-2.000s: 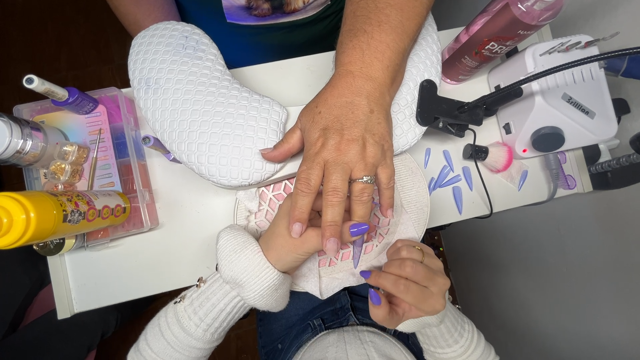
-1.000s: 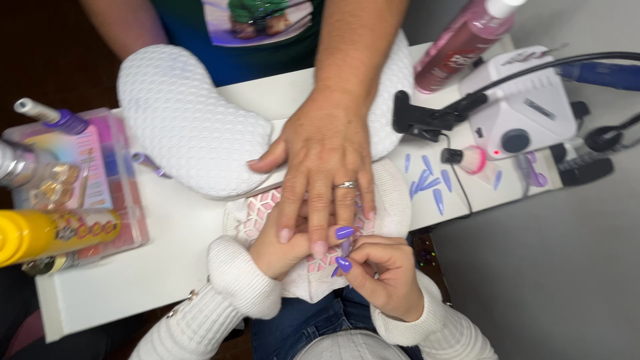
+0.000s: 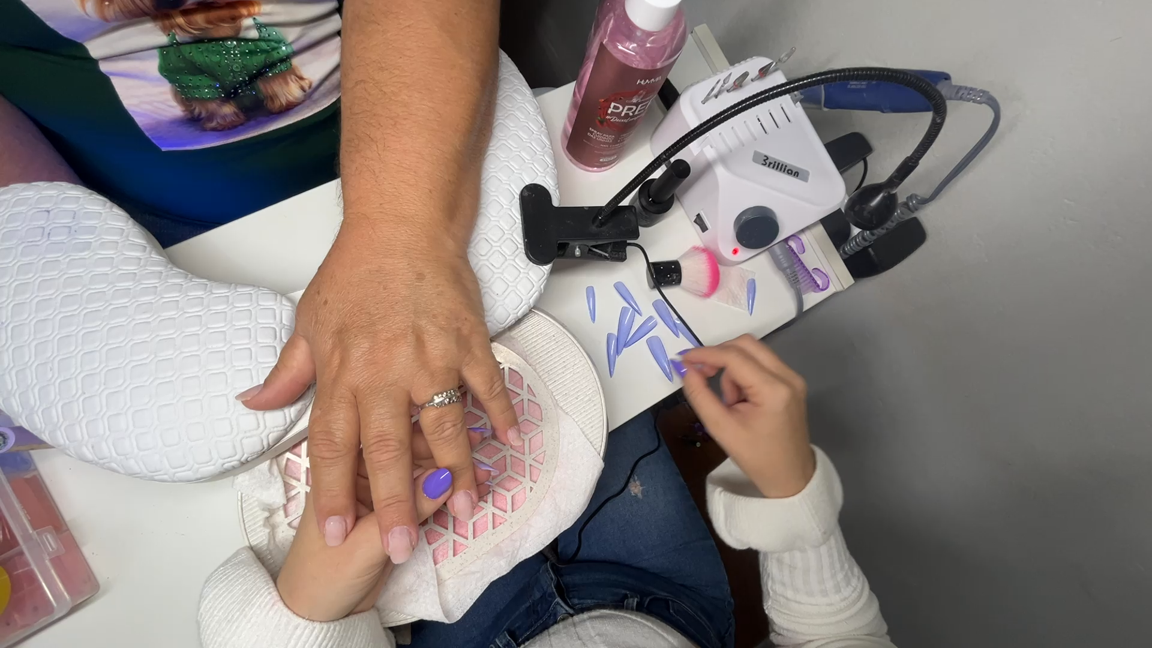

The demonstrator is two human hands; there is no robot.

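My left hand (image 3: 346, 549) lies palm up beneath the other person's hand (image 3: 396, 333), its thumb against their ringed finger. Under both is a dust collector with a pink and white grille (image 3: 531, 450), partly covered by a white cloth (image 3: 432, 589). My right hand (image 3: 751, 409) is over the table's right edge, thumb and index fingertip together beside several lilac false nail tips (image 3: 660, 355). Whether a tip is between those fingers cannot be told. The other person's visible nails are without purple colour.
A white textured armrest (image 3: 135, 333) stands at left. A black clip lamp (image 3: 585, 234), a pink brush (image 3: 697, 272), a black polish bottle (image 3: 661, 193), a pink liquid bottle (image 3: 621, 81) and a white nail drill unit (image 3: 751, 171) are at upper right. A plastic case (image 3: 40, 540) sits at lower left.
My right hand has moved from the other person's fingertips to the false nail tips on the right. My left hand still supports their hand. The view has shifted closer and rightward.
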